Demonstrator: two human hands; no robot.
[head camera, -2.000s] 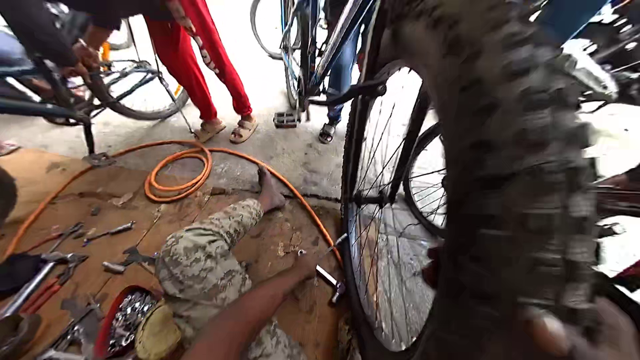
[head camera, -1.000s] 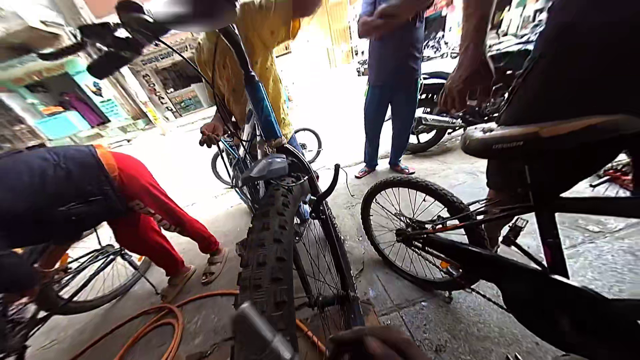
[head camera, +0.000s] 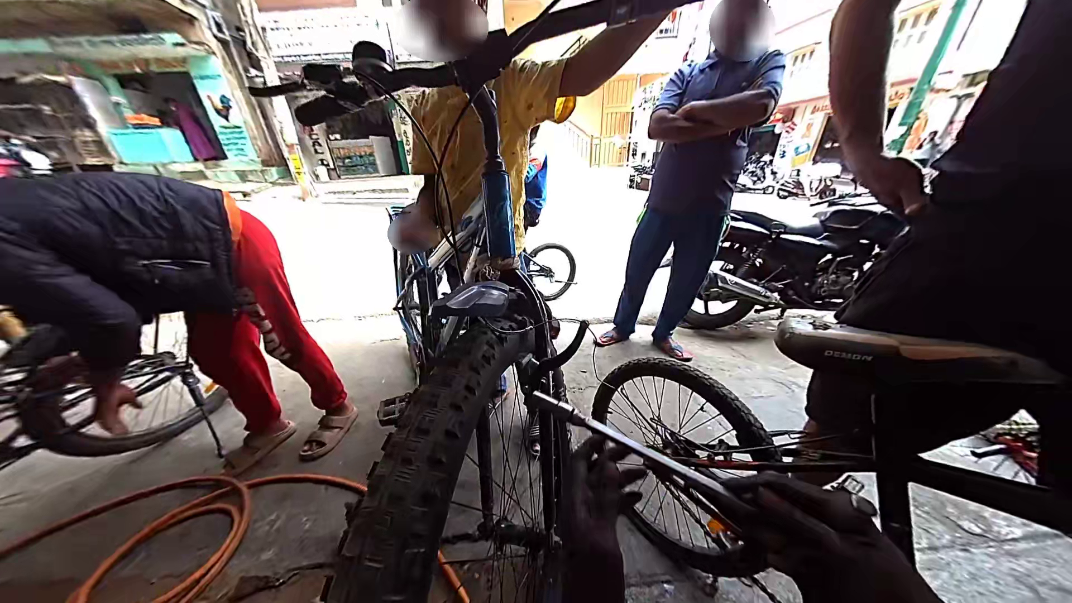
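Note:
A bicycle front wheel with a knobby tyre (head camera: 423, 452) stands upright before me, under a dark fork and blue head tube (head camera: 497, 216). My right hand (head camera: 825, 536) is closed round a long metal hand tool (head camera: 645, 452), perhaps a socket wrench. Its far end points to the brake area beside the fork, by a curved black lever (head camera: 569, 350); contact there cannot be told. My left hand (head camera: 596, 511) is raised below the shaft, fingers apart and slightly bent, beside the wheel's spokes. A grey plastic part (head camera: 473, 299) sits above the tyre.
An orange hose (head camera: 226, 523) lies coiled at left. A person in red trousers (head camera: 280, 318) bends over another bicycle. A black bicycle with a saddle (head camera: 904, 352) stands close at right. Other people stand behind and at right, near a parked motorcycle (head camera: 804, 251).
The view has swung up from the ground to the street. The metal tool, low by the tyre one second ago, is now at the right of the wheel, by the fork.

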